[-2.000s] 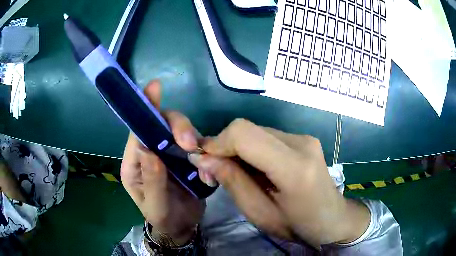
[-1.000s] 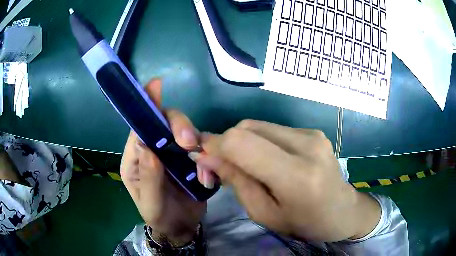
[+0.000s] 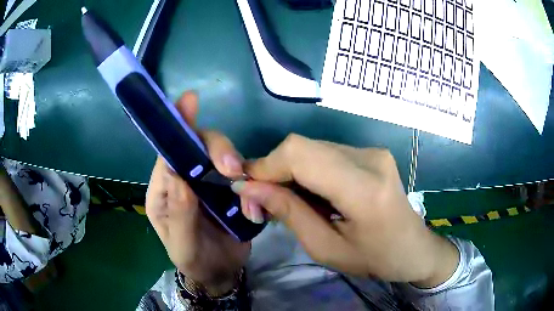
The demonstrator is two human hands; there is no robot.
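A pen-shaped device [image 3: 161, 124] with a lavender shell, black front panel and pointed black tip slants from upper left to lower centre. Two small pale ovals show on its wide end. My left hand [image 3: 194, 225] is closed around the wide end from below, thumb along its right side. My right hand [image 3: 340, 206] is beside it, thumb and index finger pinched together at the panel's right edge between the ovals. A small thin thing shows at the fingertips; most of it is hidden, so I cannot tell what it is.
A printed label sheet [image 3: 404, 67] lies at upper right, with white paper [image 3: 516, 67] beyond it. A curved white-and-black device [image 3: 267, 67] lies left of the sheet. A whitish container [image 3: 29, 48] and paper strips [image 3: 25, 106] are far left. A neighbour's patterned sleeve [image 3: 58, 212] shows lower left.
The device and my left hand hold nearly the same pose. My right hand's knuckles have shifted slightly while its fingertips stay at the panel. The bench items sit a little higher in view than at first.
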